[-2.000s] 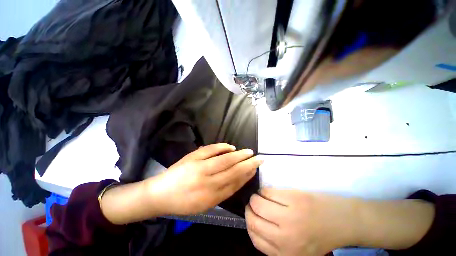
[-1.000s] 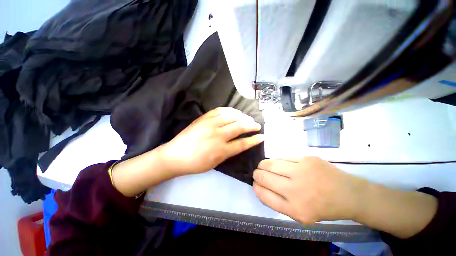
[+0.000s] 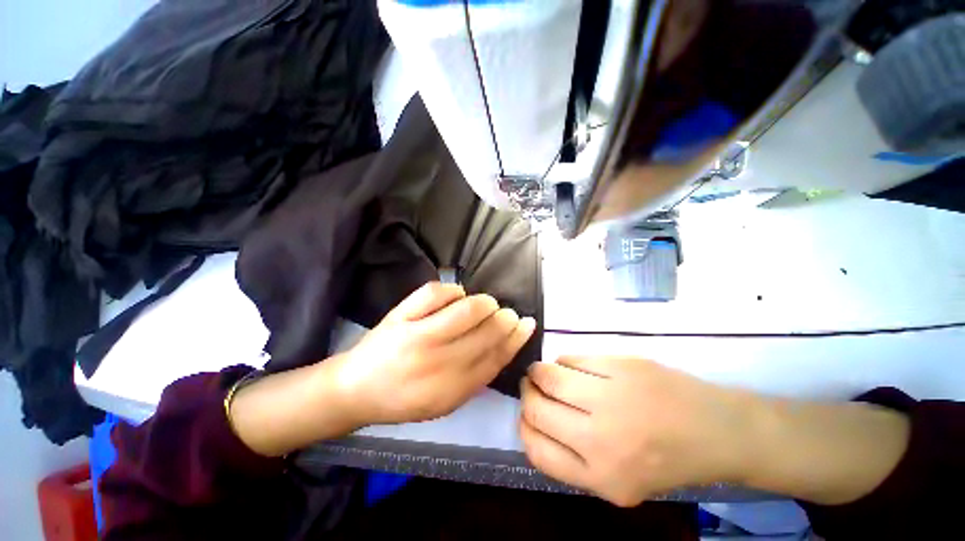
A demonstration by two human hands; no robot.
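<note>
A dark garment piece (image 3: 317, 227) lies on the white table, its right edge running straight down from the presser foot and needle (image 3: 526, 196); the cloth looks lighter near the needle. My left hand (image 3: 434, 349) lies on the piece below the foot, fingers curled and pinching the cloth, with a small pale grey patch showing just above its fingertips. My right hand (image 3: 624, 428) pinches the lower end of the piece's edge, just right of my left hand. What lies under the fingers is hidden.
The white machine head (image 3: 508, 74) fills the top. A grey-blue cylindrical attachment (image 3: 645, 269) stands right of the foot. A large dark heap (image 3: 201, 116) and a narrow dark strip (image 3: 138, 306) lie left. A ruler strip (image 3: 423, 456) runs along the front edge. A red container (image 3: 66, 502) is lower left.
Compared with one second ago, my left hand has moved down the cloth, away from the foot, and its fingers are more curled. The camera view has shifted slightly. My right hand still pinches the lower edge.
</note>
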